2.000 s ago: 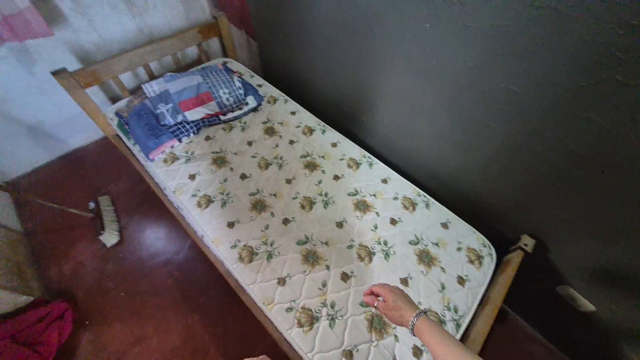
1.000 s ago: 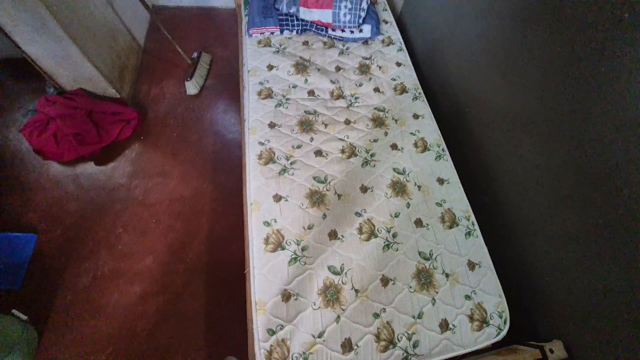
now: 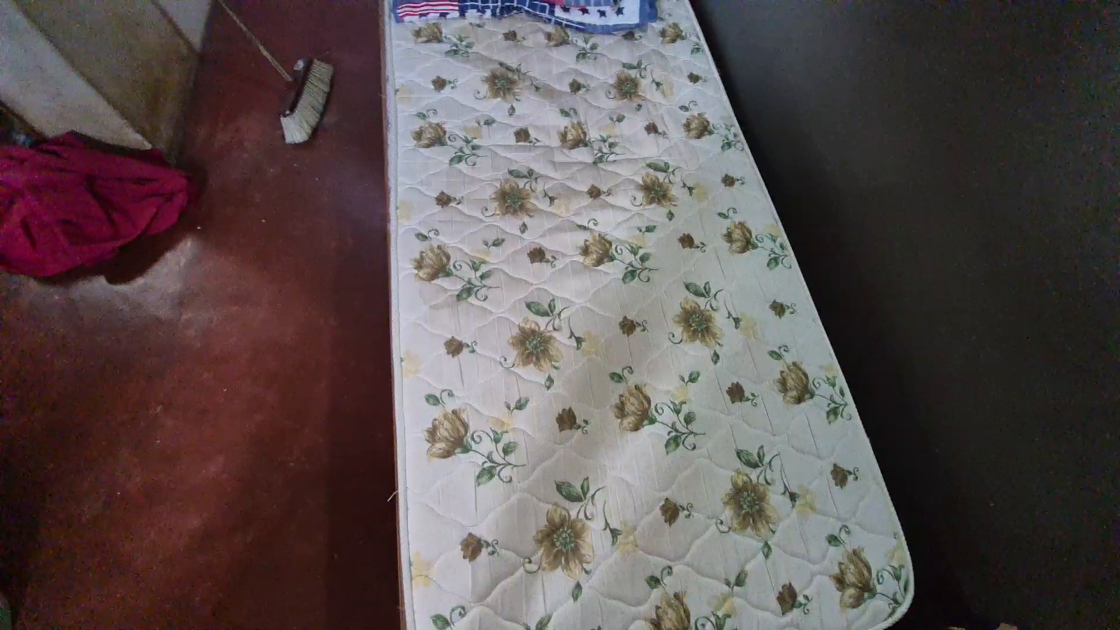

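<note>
Neither my left hand nor my right hand is in the head view. A quilted mattress [image 3: 612, 367] printed with brown flowers and green leaves lies lengthwise through the middle of the picture, with no sheet over the part that shows. At its far end rests a blue, red and white patterned cloth [image 3: 525, 10], cut off by the top edge of the view.
A dark wall [image 3: 927, 262] runs along the mattress's right side. On the red floor [image 3: 219, 420] to the left are a broom head [image 3: 306, 101] with pale bristles and a crumpled crimson cloth [image 3: 83, 206] beside a pale wall corner [image 3: 114, 70].
My right hand, over the near end of the mattress two seconds ago, has gone out of view. The view has swung down and to the left.
</note>
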